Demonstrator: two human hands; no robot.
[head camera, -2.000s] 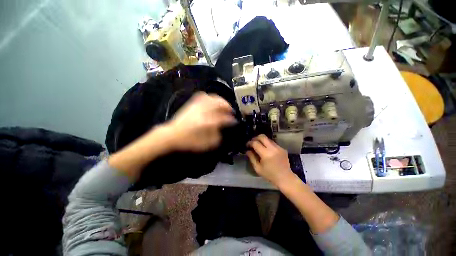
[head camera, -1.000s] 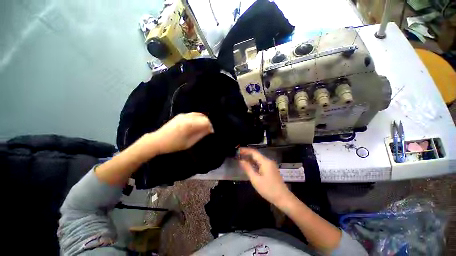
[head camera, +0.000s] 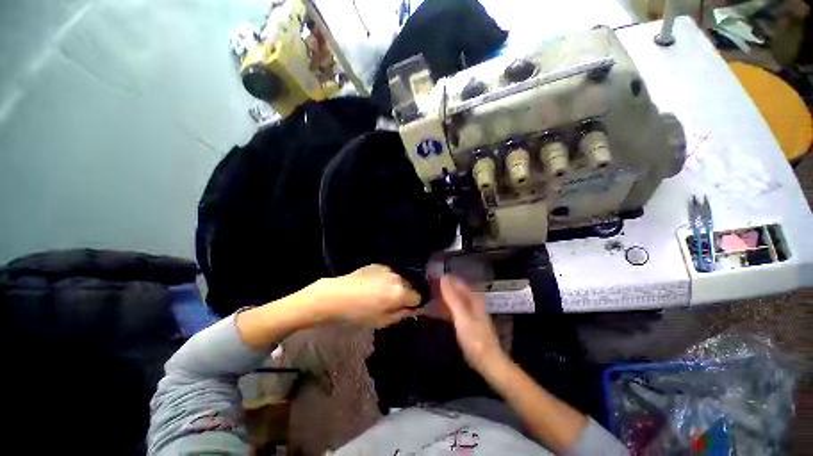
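Note:
A large black fabric piece (head camera: 267, 200) lies left of the cream-grey overlock machine (head camera: 544, 134), with a thin curved seam line showing on it. My left hand (head camera: 374, 296) is closed on the near edge of the black fabric, in front of the machine's left end. My right hand (head camera: 465, 319) is just right of it, blurred, near the same edge; whether its fingers hold the fabric cannot be told. The needle area (head camera: 453, 191) is dark, and its details are too small to tell.
Blue-grey snips (head camera: 702, 233) lie in the accessory tray (head camera: 777, 258) at right. A black strip (head camera: 546, 278) hangs over the table edge. A blue crate (head camera: 615, 392) with clear plastic bags is lower right. Another black piece (head camera: 446, 40) lies behind the machine. A yellow machine head (head camera: 290, 67) stands beyond.
My left hand has moved down and right to the fabric's near edge, close to my right hand. The fabric has shifted and its curved seam line now lies nearer the machine. The view has shifted too.

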